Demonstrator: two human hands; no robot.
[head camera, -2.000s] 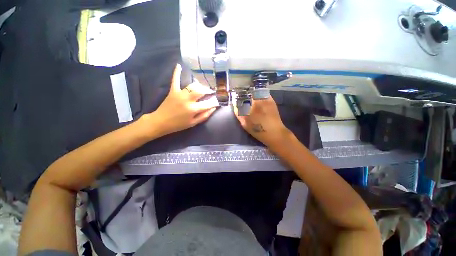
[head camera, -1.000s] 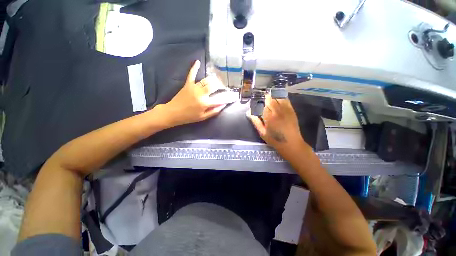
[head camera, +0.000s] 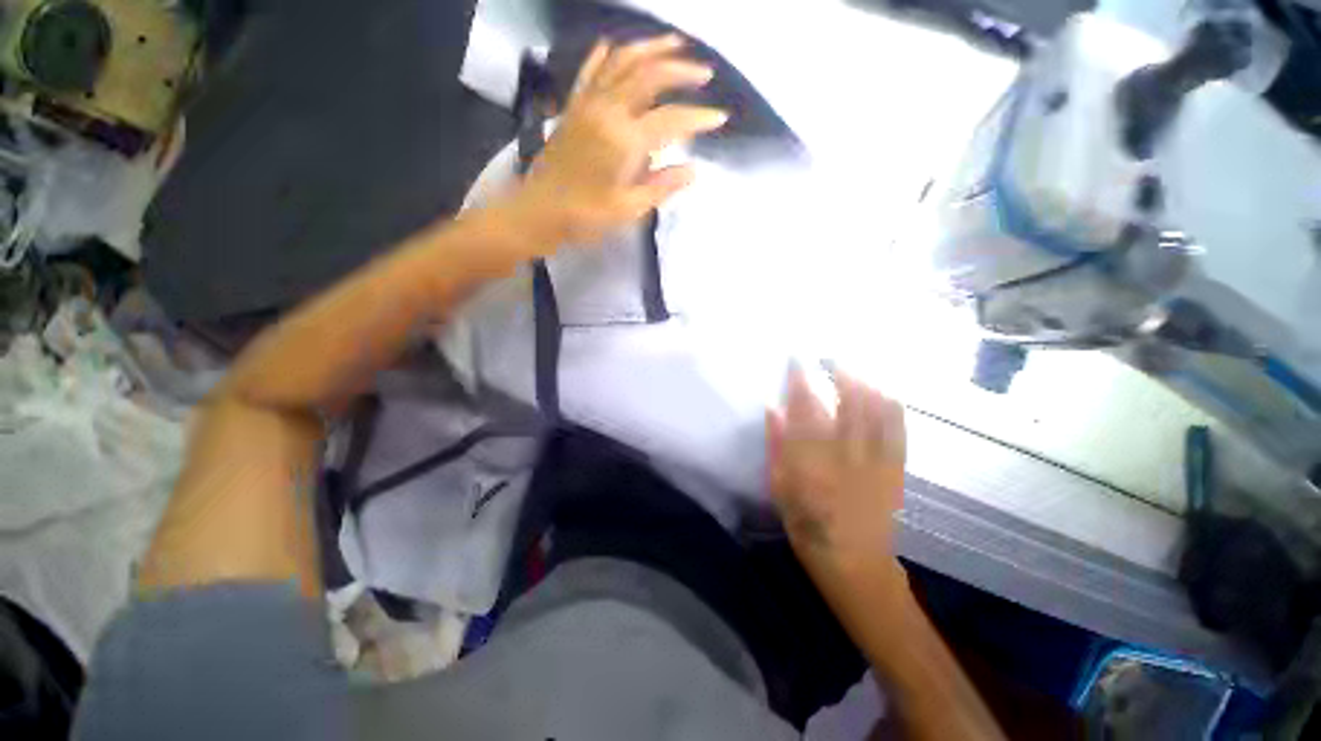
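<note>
The garment panel (head camera: 616, 369) shows a pale grey-white side with dark strips and lies at the table's front edge, left of the machine. My left hand (head camera: 623, 138) is over the panel's upper part with its fingers spread; whether it touches the cloth is unclear. My right hand (head camera: 840, 456) lies at the panel's right edge, fingers forward and blurred; glare hides what is under its fingertips. The sewing machine (head camera: 1072, 188) is at the right, with its needle area blurred.
A dark cloth panel (head camera: 333, 138) lies at the left. Pale scraps (head camera: 87, 449) are heaped at far left. Dark snips (head camera: 1197, 466) lie on the bed at right. A blue-rimmed bin (head camera: 1159, 695) is below right. The ruler edge (head camera: 1014, 557) runs along the front.
The view has turned left and the machine is now farther right. The cloth has come out from the needle area, with its pale side showing. Both hands have left the presser foot.
</note>
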